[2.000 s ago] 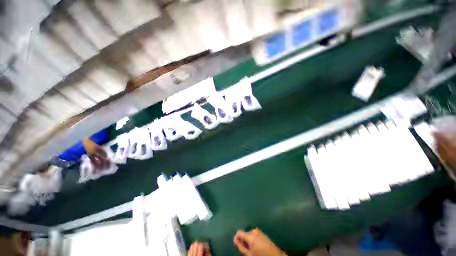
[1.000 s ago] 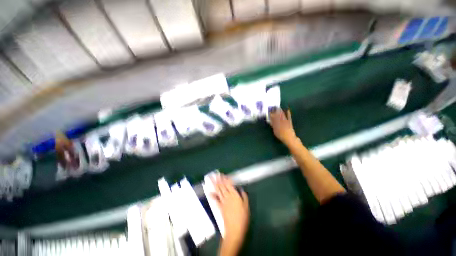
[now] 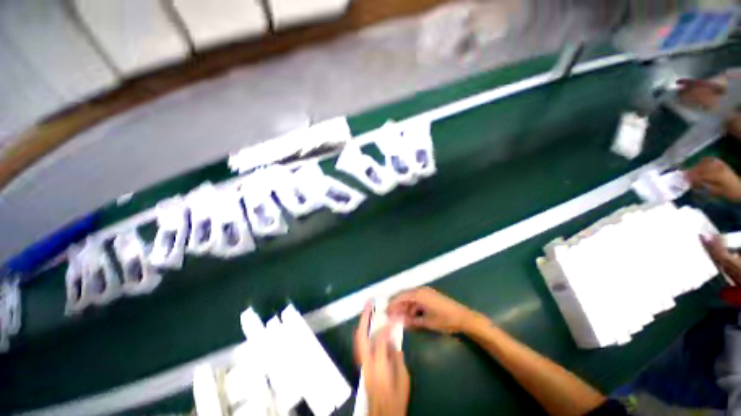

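Observation:
My left hand (image 3: 382,366) is wrapped around a slim white unit box (image 3: 363,400), held upright near the pale rail at the bottom centre. My right hand (image 3: 431,310) is at the top end of the box, its fingers pinched on a whitish bag (image 3: 394,321) at the opening. How far the bag is inside cannot be told, and the device is hidden by my fingers. A row of bagged devices (image 3: 264,210), dark ovals in milky bags, lies along the far side of the green belt (image 3: 479,171).
Several white boxes (image 3: 313,357) lie left of my left hand. A slanted box stack (image 3: 634,272) stands at right beside another worker's hands (image 3: 715,179). A pale rail (image 3: 504,240) crosses the bench. A blue bin (image 3: 53,244) is at far left, white sheets (image 3: 292,142) behind the row.
My right hand has come back from the right end of the bag row to the box. My left hand has lifted its box off the neighbouring boxes. The right end of the bag row is shorter.

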